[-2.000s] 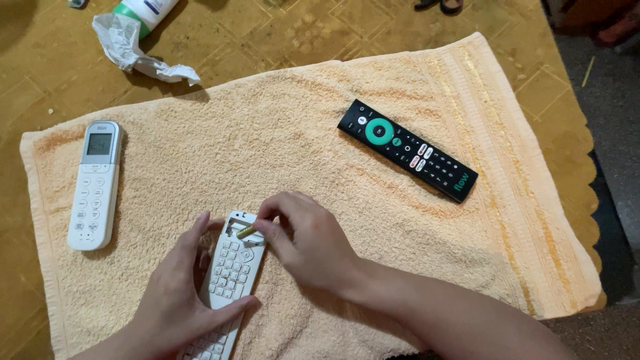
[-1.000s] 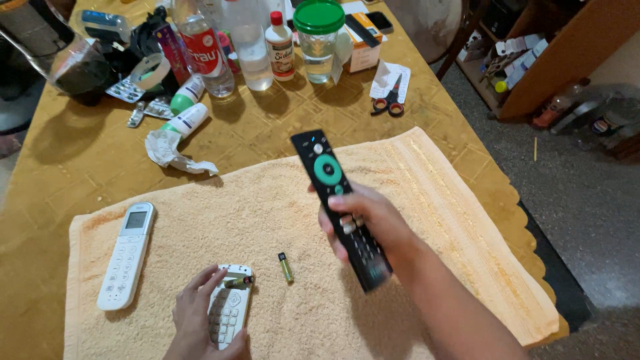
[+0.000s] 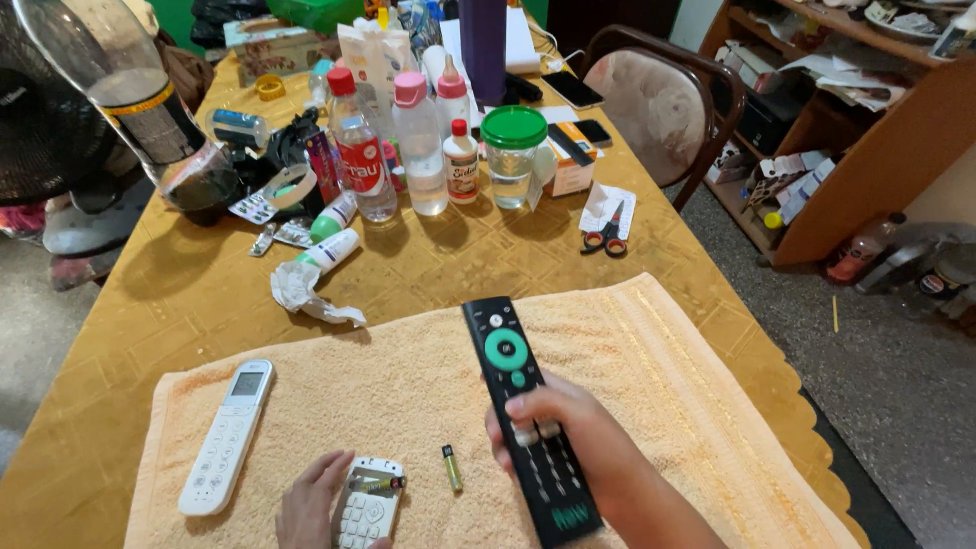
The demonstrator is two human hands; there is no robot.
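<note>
My right hand (image 3: pixel 564 435) grips a black remote control (image 3: pixel 507 381) with a teal ring button, its thumb on the keys. At the lower edge my left hand (image 3: pixel 314 503) holds a white keypad remote (image 3: pixel 370 518) by its sides. In that remote's opening near the top lies a battery (image 3: pixel 377 484), crosswise. Between the two hands a loose battery (image 3: pixel 452 468), gold and black, rests on the peach towel (image 3: pixel 427 366). Toward the towel's left edge lies a white remote with a small grey screen (image 3: pixel 227 438).
Beyond the towel are crumpled tissue (image 3: pixel 309 293), a white and green tube (image 3: pixel 332 252), blister packs, scissors (image 3: pixel 606 232), a green-lidded jar (image 3: pixel 512 160) and several bottles. A large bottle (image 3: pixel 156 122) stands at the left, a chair (image 3: pixel 648 107) at the back right.
My right hand has left the white keypad remote and picked up the black remote, which lay at the towel's right. A loose battery now lies on the towel. The view has tilted up.
</note>
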